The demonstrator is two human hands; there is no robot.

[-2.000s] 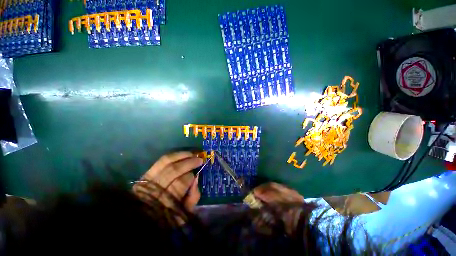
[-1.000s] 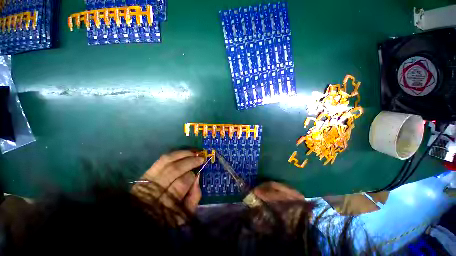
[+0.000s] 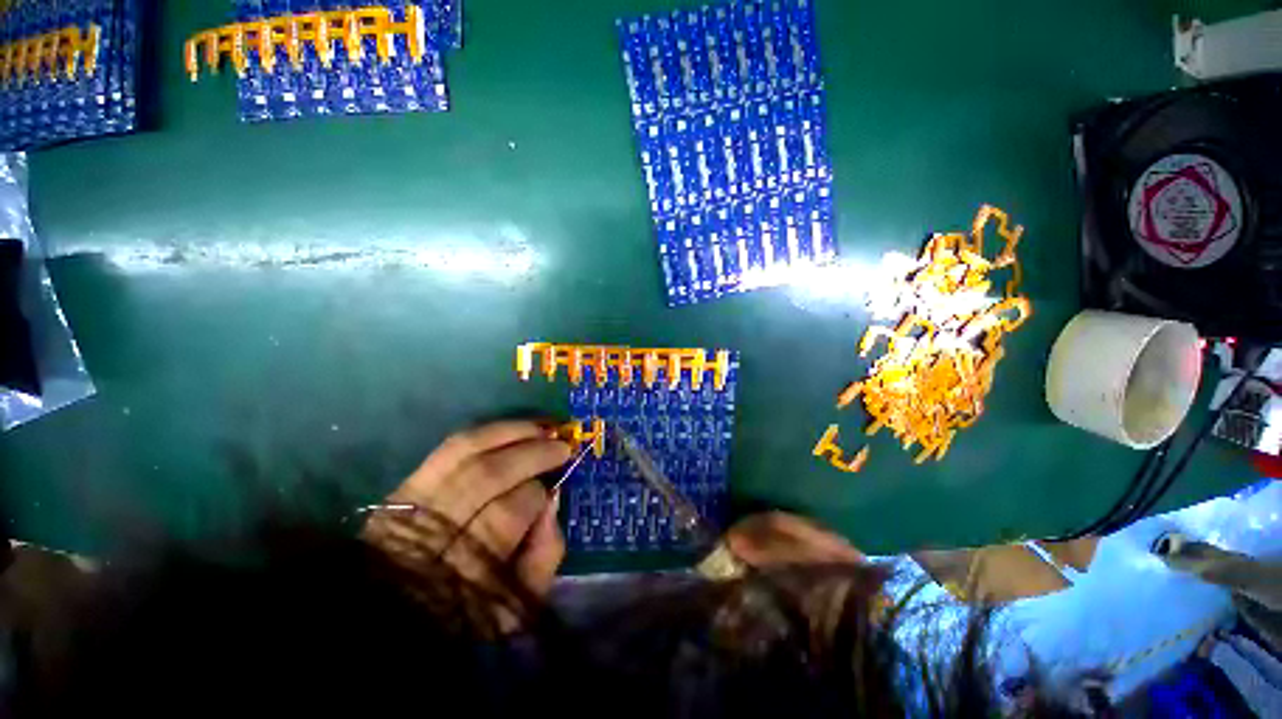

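Observation:
A blue circuit board panel (image 3: 654, 485) lies before me, its top edge lined with orange flex pieces (image 3: 626, 365). My left hand (image 3: 492, 499) holds a small orange flex piece (image 3: 588, 437) at the panel's left side and a thin strand of solder wire (image 3: 570, 471) pointing at it. My right hand (image 3: 787, 541), partly hidden by dark hair, holds the soldering iron (image 3: 658, 485). Its tip is over the panel, just right of the orange piece; whether it touches is unclear.
A bare blue panel (image 3: 734, 155) lies behind. A pile of orange pieces (image 3: 935, 351), a white cup (image 3: 1122, 379), a black fan (image 3: 1181, 211) and black cables (image 3: 1146, 492) are right. Panels with orange rows (image 3: 331, 63) and a clear bag (image 3: 49, 337) are left. Hair covers the bottom.
The iron's tip has shifted slightly right, away from the orange piece. My left hand has stayed nearly still. The view has shifted slightly.

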